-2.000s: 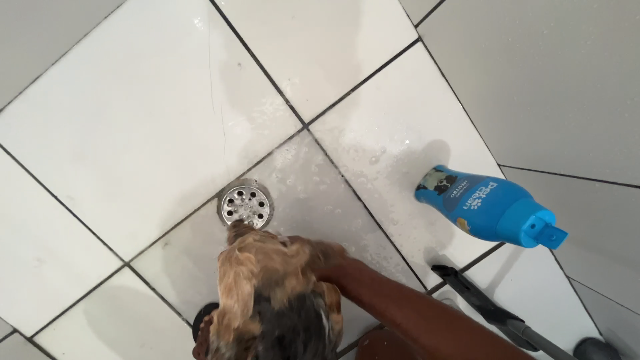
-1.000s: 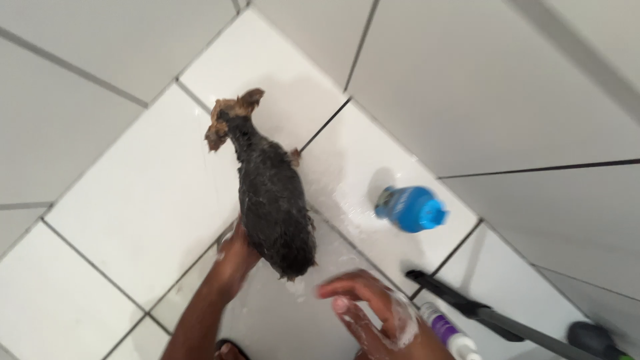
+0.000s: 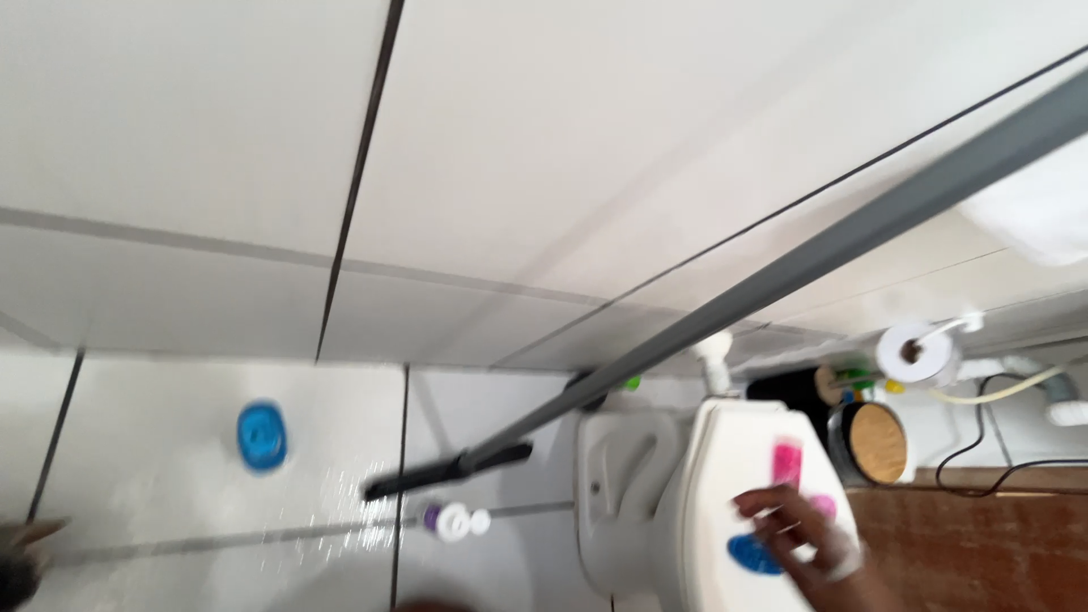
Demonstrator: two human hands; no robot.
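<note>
My right hand [image 3: 803,531], blurred and with some foam on it, hovers over the white toilet lid [image 3: 722,493]. Its fingers are apart, close to a pink item [image 3: 787,461], another pink item [image 3: 823,507] and a blue oval item [image 3: 755,554]. Whether it touches any of them cannot be told. My left hand is out of view. At the lower left edge, only part of the small wet dog [image 3: 19,565] shows, with a brown ear and dark fur. The blue bottle [image 3: 263,437] stands on the tiled floor to the dog's right.
A squeegee [image 3: 450,469] with a long grey handle leans across the view. Beside it stands a white and purple bottle [image 3: 450,521]. A toilet roll [image 3: 914,353] hangs at the right, above a round container with a wooden lid [image 3: 878,443] and a black cable [image 3: 977,450].
The view has swung far to the right. My right hand has moved from near the dog to over the toilet lid. My left hand, beside the dog a second ago, has left the view.
</note>
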